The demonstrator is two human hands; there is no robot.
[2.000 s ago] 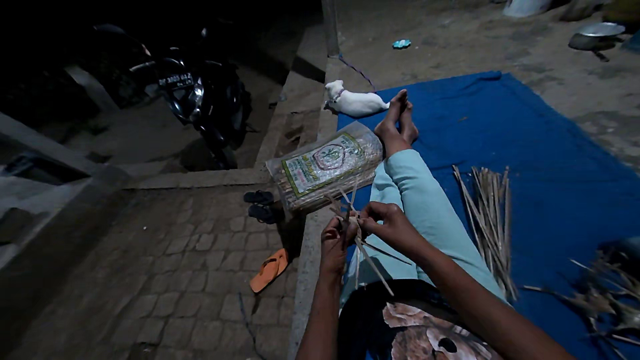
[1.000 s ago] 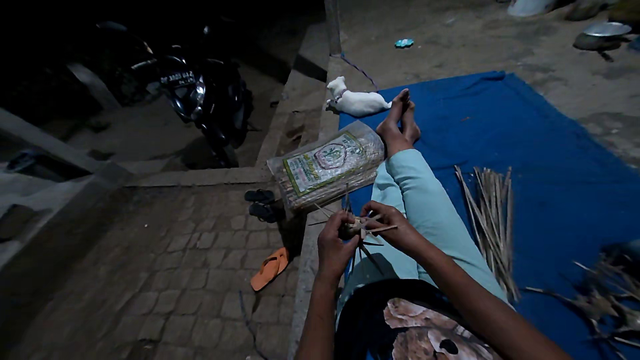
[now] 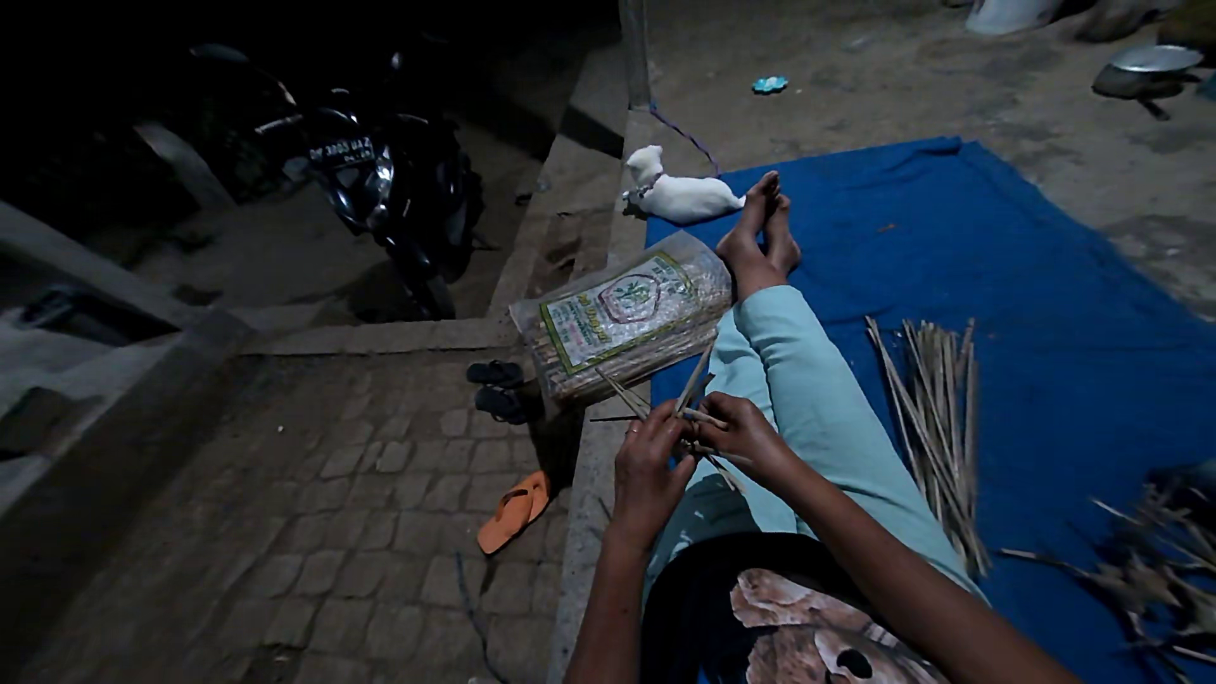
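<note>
Above my lap, my left hand point(image 3: 650, 465) and my right hand point(image 3: 743, 432) are close together, both gripping a small cluster of crossed, dried plant strips point(image 3: 692, 385). The strips stick out in several directions past my fingers; where they cross is partly hidden by the hands. Beyond them, a clear plastic sack with printed writing point(image 3: 632, 304) lies beside my legs, filled with long pale strips. On the blue cloth point(image 3: 1054, 399), right of my legs, rests a loose bundle of similar strips point(image 3: 936, 427).
A tangle of dried scraps point(image 3: 1149, 570) lies at the lower right. A white animal point(image 3: 689, 198) rests near my feet, by a leash and a post point(image 3: 635, 57). Dark sandals point(image 3: 502, 389) and an orange flip-flop point(image 3: 514, 513) sit on lower paving. A motorbike point(image 3: 389, 190) stands at left.
My hands have shifted slightly against each other, and the strips between them now point in different directions. Both hands have kept hold of them.
</note>
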